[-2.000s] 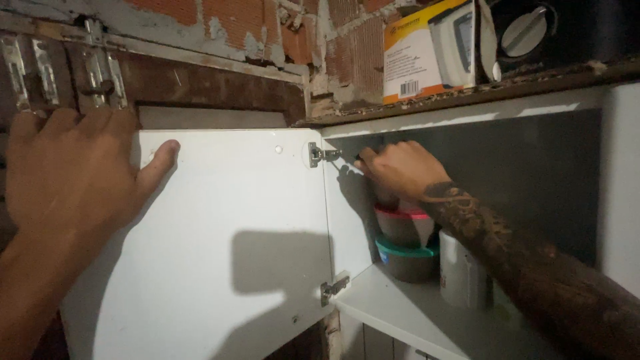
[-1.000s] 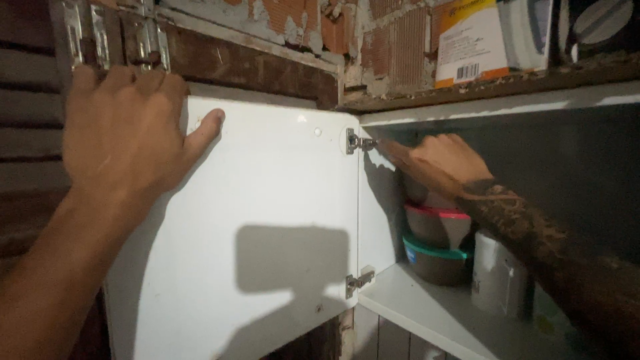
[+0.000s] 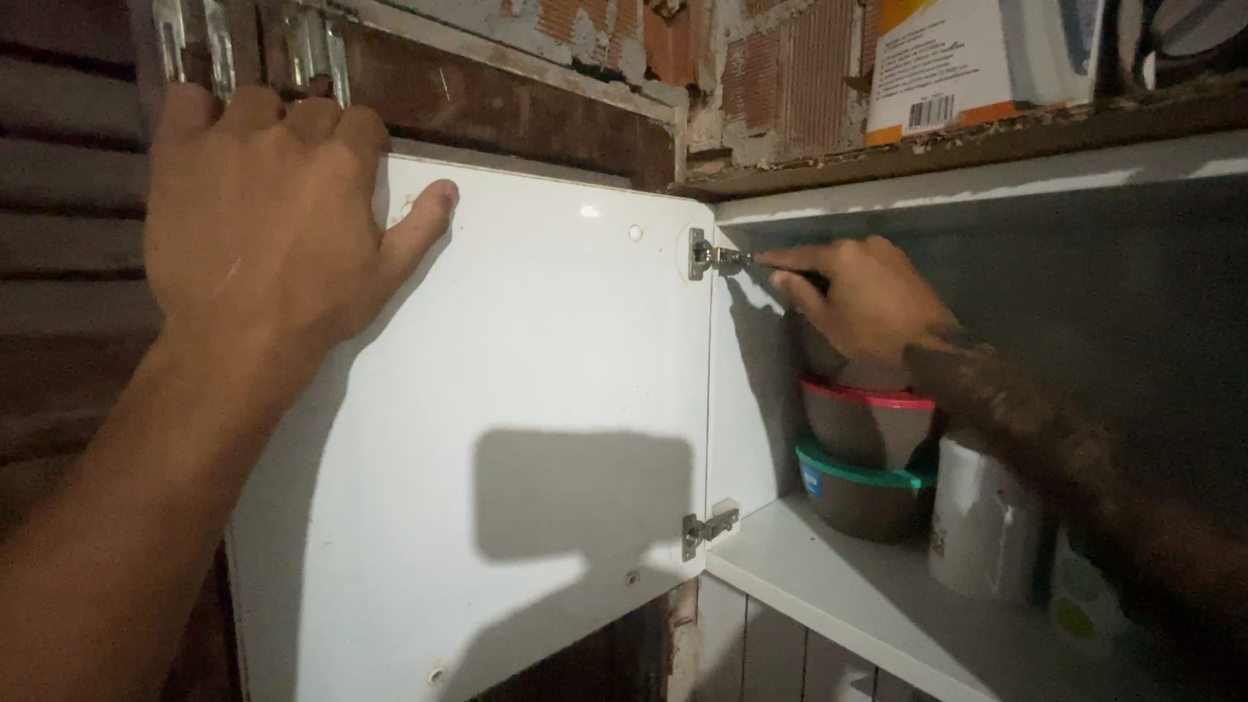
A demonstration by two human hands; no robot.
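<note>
My left hand [image 3: 268, 210] is hooked over the top edge of the white cabinet door [image 3: 546, 361], its thumb lying on the door's inner face. With my right hand [image 3: 858, 292] I hold a slim dark tool [image 3: 814, 281], mostly hidden by the fingers; its tip is at the upper metal hinge [image 3: 717, 255], where door and cabinet side meet. The tool looks like a screwdriver, though its handle is largely covered. Lower down, a second metal hinge [image 3: 709, 529] joins the door to the side panel.
Below my right hand, a bowl with a red lid [image 3: 868, 419] is stacked on a bowl with a teal lid [image 3: 863, 487]. A white mug [image 3: 985, 522] stands beside them on the cabinet shelf [image 3: 829, 575]. A printed box [image 3: 946, 73] rests on the ledge above.
The view has shifted to the left. Both hands stay at the same places, the left on the door's top edge and the right beside the upper hinge.
</note>
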